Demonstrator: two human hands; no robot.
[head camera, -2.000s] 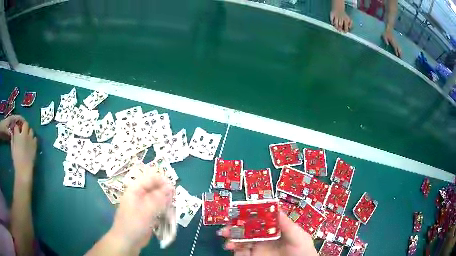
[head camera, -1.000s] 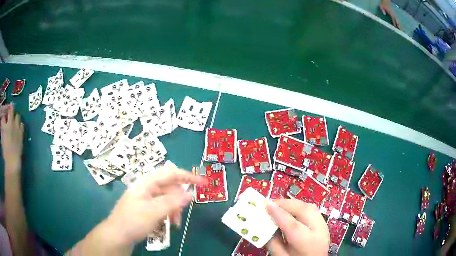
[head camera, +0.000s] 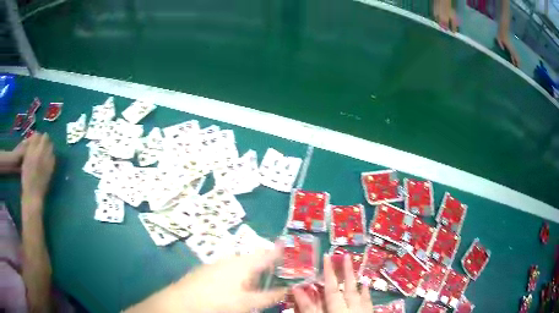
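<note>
My left hand (head camera: 236, 282) is low in the centre, blurred, thumb and fingers apart with nothing seen between them. Its fingertips reach my right hand (head camera: 337, 293), which is cut off by the bottom edge. Red shows between and under the fingers of my right hand; whether it grips a unit is hidden. A joined red unit with a white rim (head camera: 298, 255) lies just above my hands. More joined units (head camera: 392, 222) lie grouped to the right, some overlapping. White plates (head camera: 178, 147) lie in a loose pile to the left.
The wide green belt (head camera: 245, 67) runs behind a white edge (head camera: 343, 145). Another person's hand (head camera: 38, 160) is at the left by small red pieces (head camera: 53, 111) and a blue bin (head camera: 6, 87). Red bases (head camera: 533, 278) lie far right. Another person's hands (head camera: 446, 15) show across the belt.
The white plate seen in my right hand one second ago is no longer visible. My hands have come together lower down. The view has shifted, so the parts appear further right.
</note>
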